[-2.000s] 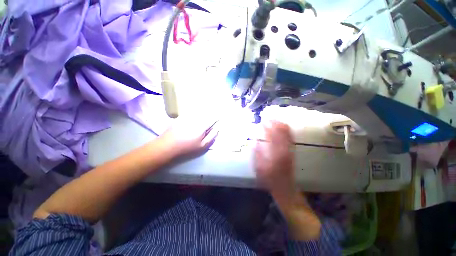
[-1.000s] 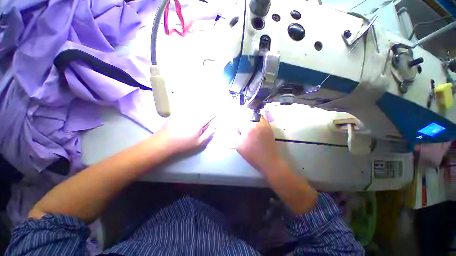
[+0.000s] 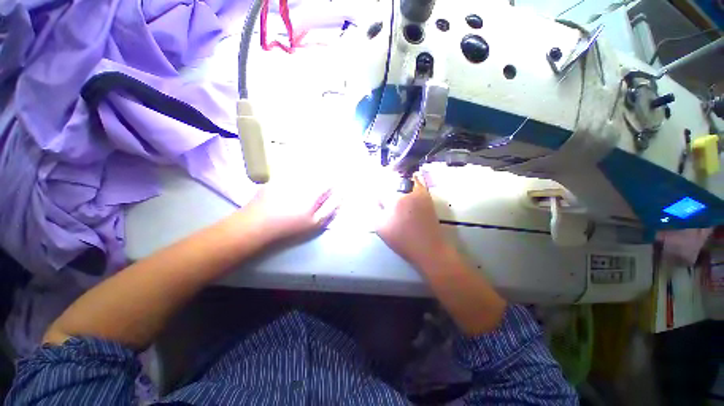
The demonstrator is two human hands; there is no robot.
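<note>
The light purple cloth (image 3: 179, 131) lies on the machine table left of the sewing machine head (image 3: 508, 75). It runs toward the needle area and turns white in the lamp glare. A black band (image 3: 155, 101) lies on it. My left hand (image 3: 294, 212) rests low on the work left of the needle, its fingers partly washed out. My right hand (image 3: 411, 220) is at the front right of the presser foot area, fingertips close to the foot. Glare hides the needle, the cloth edge and what either hand's fingers hold.
A gooseneck lamp (image 3: 252, 143) hangs over the cloth, left of the needle. A red cord (image 3: 277, 32) is behind it. A cream lever (image 3: 560, 222) is under the machine arm. A glowing blue panel (image 3: 684, 208) and a yellow block (image 3: 706, 155) are at the right.
My right hand has moved left and up from the machine bed to beside the presser foot, then stayed there. My left hand has shifted slightly left. The whole view has shifted a little.
</note>
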